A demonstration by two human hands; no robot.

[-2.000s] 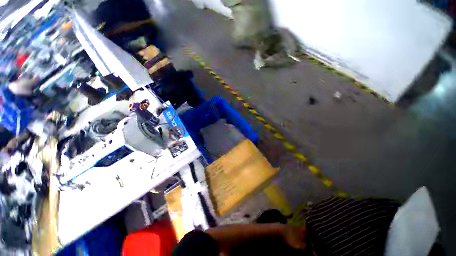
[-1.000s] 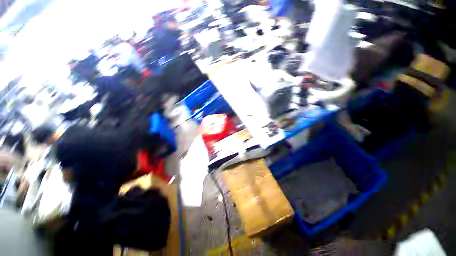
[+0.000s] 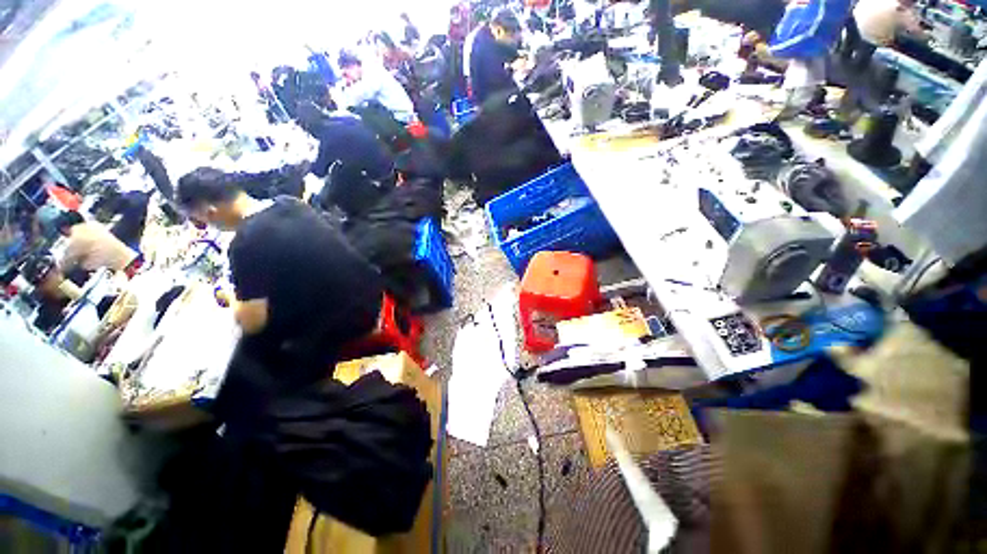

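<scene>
A dark brown-grey striped cut-piece bundle [image 3: 579, 506] shows at the bottom edge, right of centre, cut off by the frame. A narrow white strip [image 3: 646, 500] lies over it. A blurred tan-brown sheet or card [image 3: 795, 471] stands large at the lower right, close to the camera, with a crumpled paler part above. Behind the bundle, a brown box [image 3: 639, 424] sits on the floor, with another bundle [image 3: 628, 365] tied by a white strip above it. Neither of my hands is in view.
A white machine table [image 3: 666, 233] with a sewing machine [image 3: 779, 249] is at right. A red stool [image 3: 558, 287] and blue crate [image 3: 552, 216] stand beside it. A person in black [image 3: 303, 271] sits at left near dark garment pieces [image 3: 346, 444]. A cable [image 3: 530, 433] crosses the floor.
The view has swung from the taped aisle toward the sewing stations. The striped bundle shows nearer the centre bottom. The forearm seen at the bottom earlier is out of view; the tan-brown sheet has appeared.
</scene>
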